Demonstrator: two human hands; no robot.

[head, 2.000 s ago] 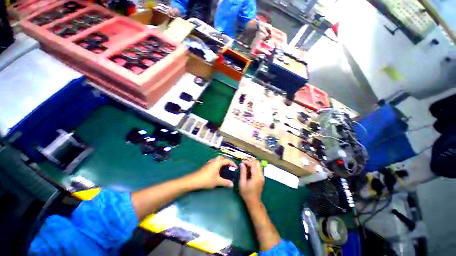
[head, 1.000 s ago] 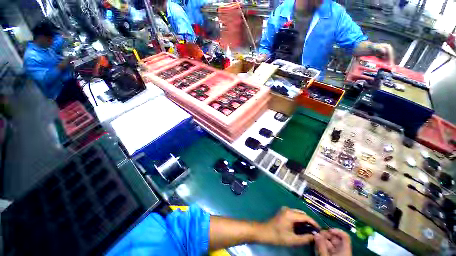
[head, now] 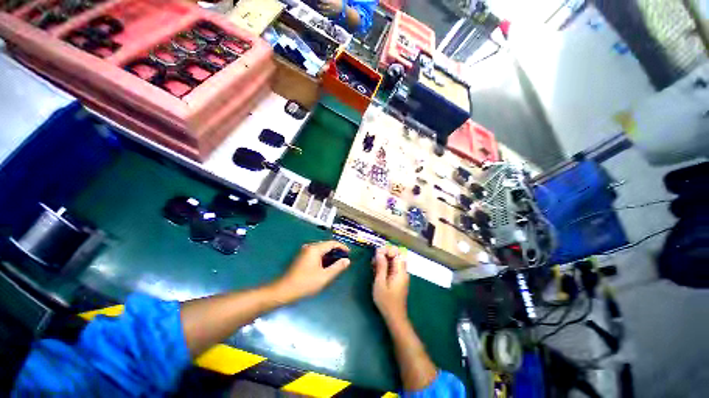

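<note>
My left hand (head: 312, 270) holds a small black housing (head: 335, 256) between thumb and fingers above the green mat (head: 288, 330). My right hand (head: 390, 278) is a little to its right, apart from the housing, with fingers bent together at the row of thin pens or hand tools (head: 356, 232). Whether it pinches something is too small to tell. A cluster of black rounded units (head: 204, 225) with small white labels lies on the mat to the left.
Stacked pink foam trays (head: 194, 116) stand upper left. A wooden parts board (head: 350, 194) lies beyond the hands, beside a narrow compartment tray (head: 272, 186). A silver reel (head: 53, 232) is far left, a tape roll (head: 505, 350) lower right. Another worker's sleeve (head: 362, 11) shows at top.
The view has swung back right from the left side. My hands, close together at the housing before, are now apart; the housing stays in my left hand.
</note>
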